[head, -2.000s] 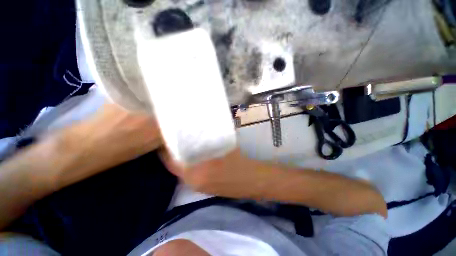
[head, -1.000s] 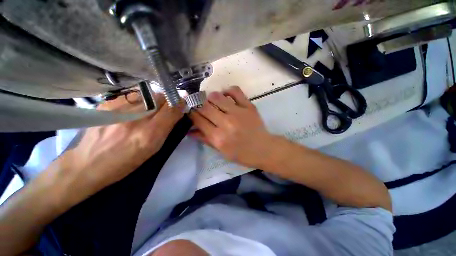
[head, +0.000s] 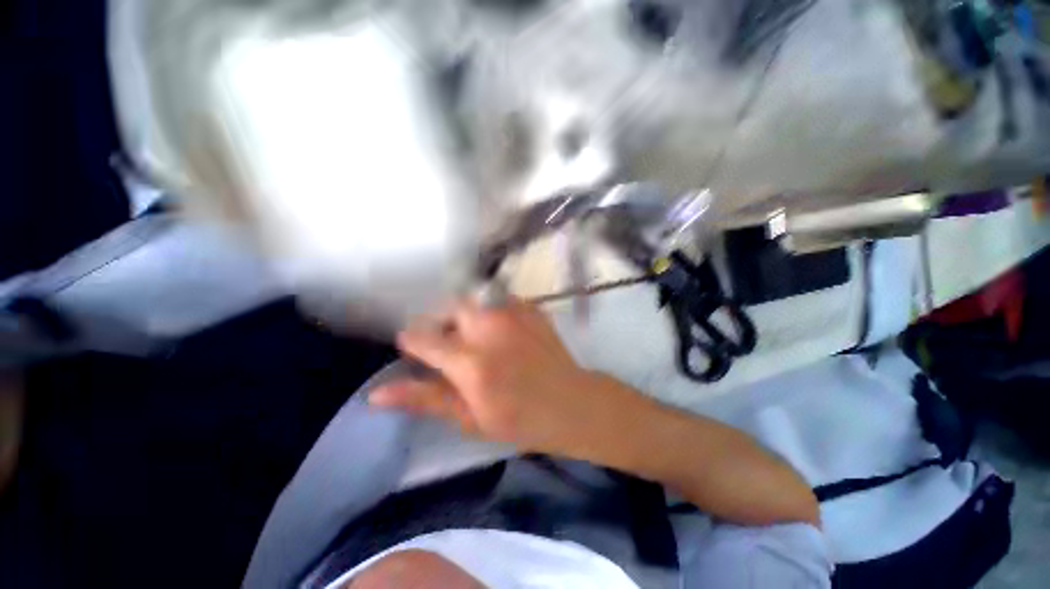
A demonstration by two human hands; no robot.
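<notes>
The frame is blurred. My right hand [head: 495, 368] lies just below the sewing machine head [head: 553, 138], fingers pointing left, thumb and fingers apart, over the pale fabric's edge; no grip shows. Only a strip of skin shows at the left rim; my left hand itself does not show. The navy fabric panel [head: 173, 449] fills the lower left and lap. A white fabric panel [head: 328, 477] runs along its right side, and more pale fabric [head: 184, 270] lies at the upper left. The machine hides the needle and presser foot.
Black fabric shears [head: 702, 322] lie on the white machine table [head: 622, 334], right of my right hand. A flat black smartphone [head: 789, 270] is beside them. White and navy sewn pieces [head: 869, 426] drape at the right. A bright white block [head: 345, 150] is on the machine head.
Since one second ago, the view has shifted, showing more of the machine head. My left hand has left the seam area and the picture. My right hand has come away from the knurled part, its fingers spread.
</notes>
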